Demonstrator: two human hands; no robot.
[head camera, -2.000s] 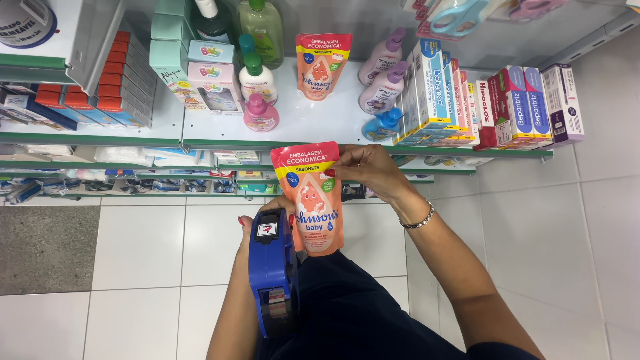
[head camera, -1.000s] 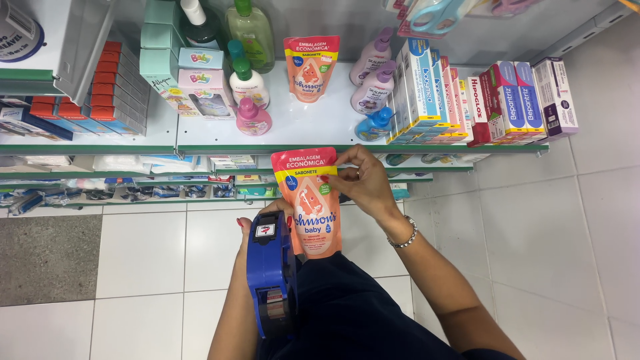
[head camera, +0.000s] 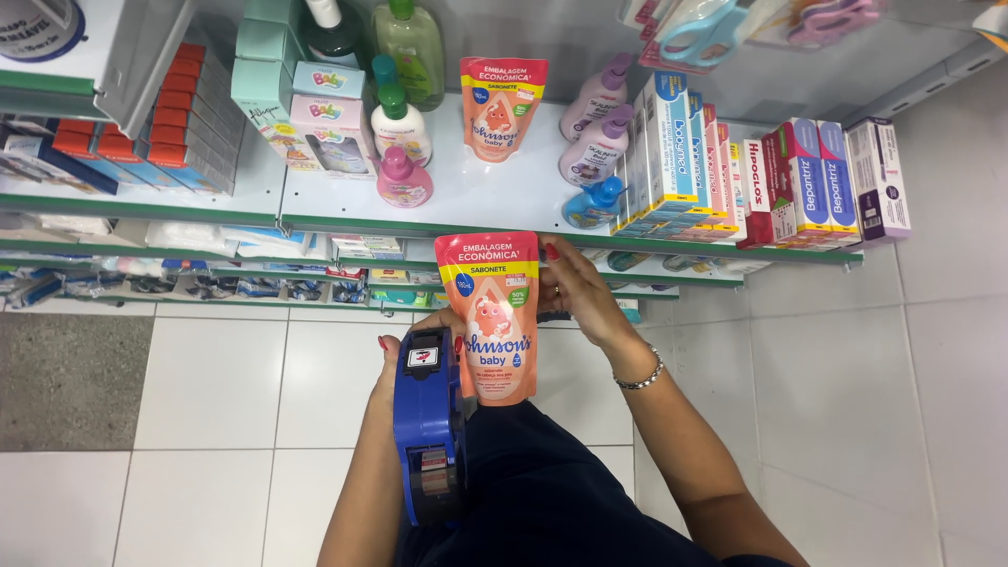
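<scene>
My left hand (head camera: 391, 354) holds a blue handheld price labeler (head camera: 429, 417), and its fingers also reach the left edge of an orange and pink Johnson's baby soap refill pouch (head camera: 492, 323). The pouch is upright with its printed front toward me, just before the shelf edge. A small price sticker shows near its upper right. My right hand (head camera: 581, 291) is at the pouch's upper right edge, fingers partly hidden behind it. A similar pouch (head camera: 502, 106) stands on the shelf beyond.
The white shelf (head camera: 331, 201) has a green front edge. Pink, white and green bottles and baby boxes (head camera: 329, 130) stand left; lilac bottles (head camera: 594, 150), a blue bottle (head camera: 592, 205) and ointment boxes (head camera: 811, 181) stand right. Lower shelves (head camera: 307, 252) hold packets. Packaged scissors (head camera: 701, 35) hang above.
My right hand has moved from the pouch's upper front to its right edge, and the small sticker there is now uncovered. My left hand still holds the labeler.
</scene>
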